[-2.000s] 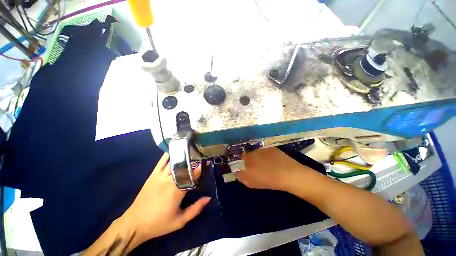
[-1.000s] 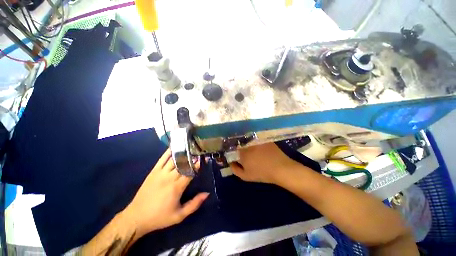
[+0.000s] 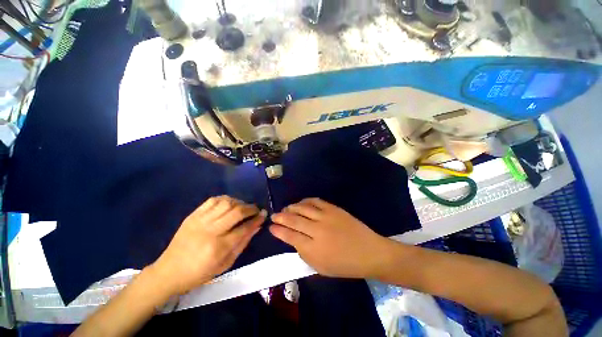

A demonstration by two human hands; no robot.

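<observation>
A dark navy garment panel [image 3: 158, 197] lies over the machine bed and table, with a short pale slit or seam line running towards me from the presser foot [image 3: 269, 168]. My left hand [image 3: 210, 238] and my right hand [image 3: 323, 238] meet at the near end of this line. The fingertips of both hands pinch the cloth there, almost touching each other. The lockstitch machine [image 3: 317, 99], cream and blue and marked JACK, stands just beyond the hands. The cloth under the foot is partly hidden by the head.
Scissors with yellow and green handle loops [image 3: 455, 191] lie right of the machine. A ruler strip [image 3: 488, 199] runs along the table's front edge. A blue plastic basket [image 3: 568, 230] with bags is below right. A pale green basket [image 3: 66, 33] is at the far left.
Both hands have moved back from the needle area towards me and come together on the slit line. The view has tilted down, showing more of the machine's front.
</observation>
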